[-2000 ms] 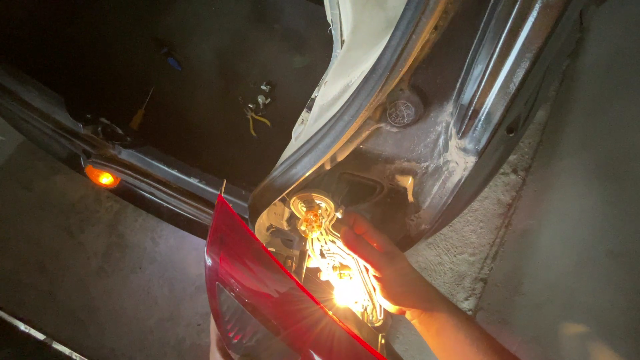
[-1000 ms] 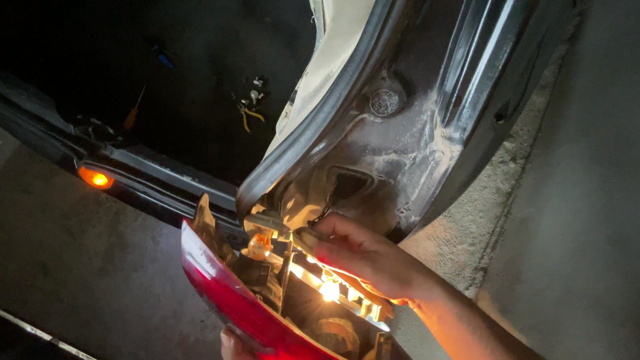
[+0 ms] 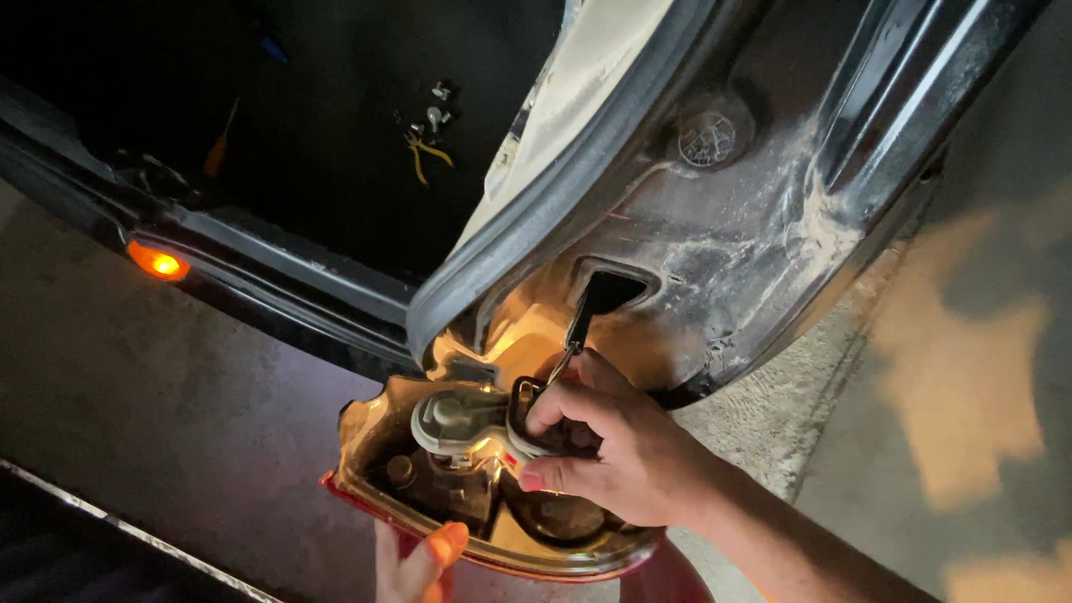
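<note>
My left hand grips the lower edge of a red tail light housing, whose open back faces up. My right hand has its fingers and thumb closed on the grey bulb holder, which lies over the back of the housing. Warm light shines from beneath the holder. Wires in a black sleeve run from the holder, past my right fingers, into an opening in the car body. The holder's right part is hidden by my right hand.
A lit orange lamp glows on the bumper. In the dark trunk lie yellow-handled pliers, small bulbs, an orange-handled screwdriver and a blue item. A rubber seal borders the trunk.
The housing has turned from showing its red outer face to showing its open back. The lit bulb holder, held beside it before, now lies over that back with its bulbs facing down.
</note>
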